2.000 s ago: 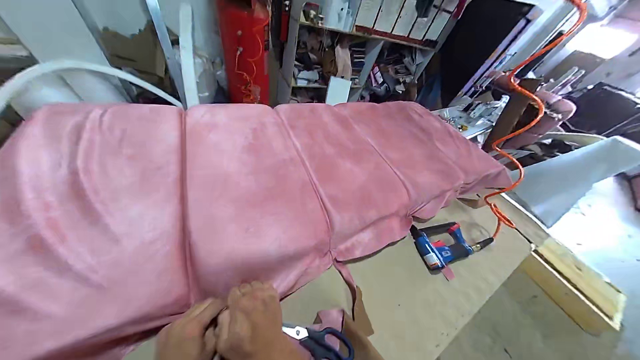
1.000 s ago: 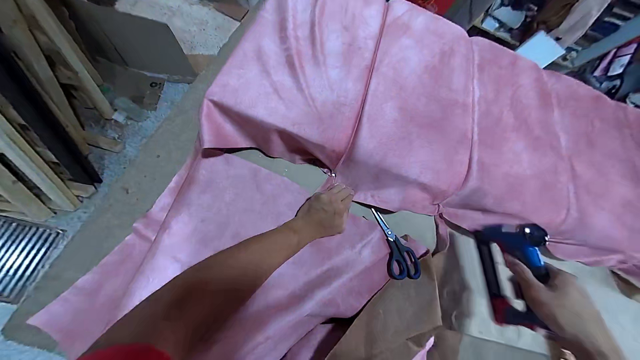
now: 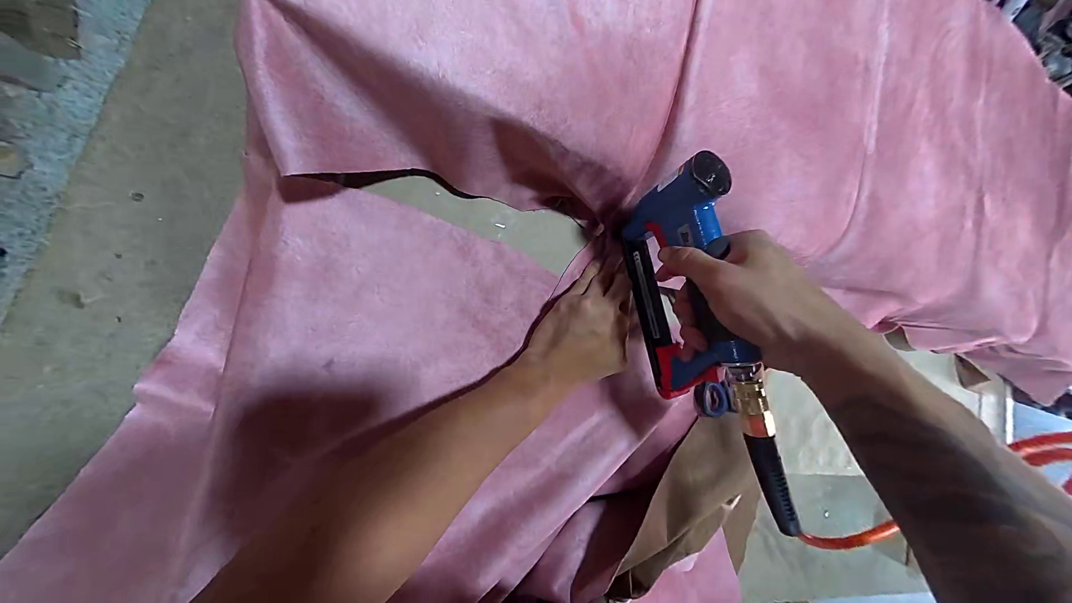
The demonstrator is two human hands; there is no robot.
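Observation:
My right hand [image 3: 737, 293] grips a blue and red pneumatic stapler [image 3: 682, 209] by its black handle. The stapler's nose is at the gathered edge of the pink leather cover [image 3: 779, 126], where a seam ends. My left hand [image 3: 590, 322] lies just left of the stapler, its fingers pressing and pinching the leather near that gather. A loose pink leather flap [image 3: 377, 293] spreads below and left of the hand. Of the scissors [image 3: 713, 399], only a blue handle loop shows behind the stapler's base.
An orange air hose [image 3: 854, 536] runs from the stapler to the right. Brown backing material [image 3: 687, 511] hangs folded below the scissors. The tan work surface [image 3: 167, 167] extends along the left and shows through the gap in the leather.
The stapler lay on the table two seconds ago; my right hand took it up and has brought it left to the gather beside my left hand. The view has moved strongly.

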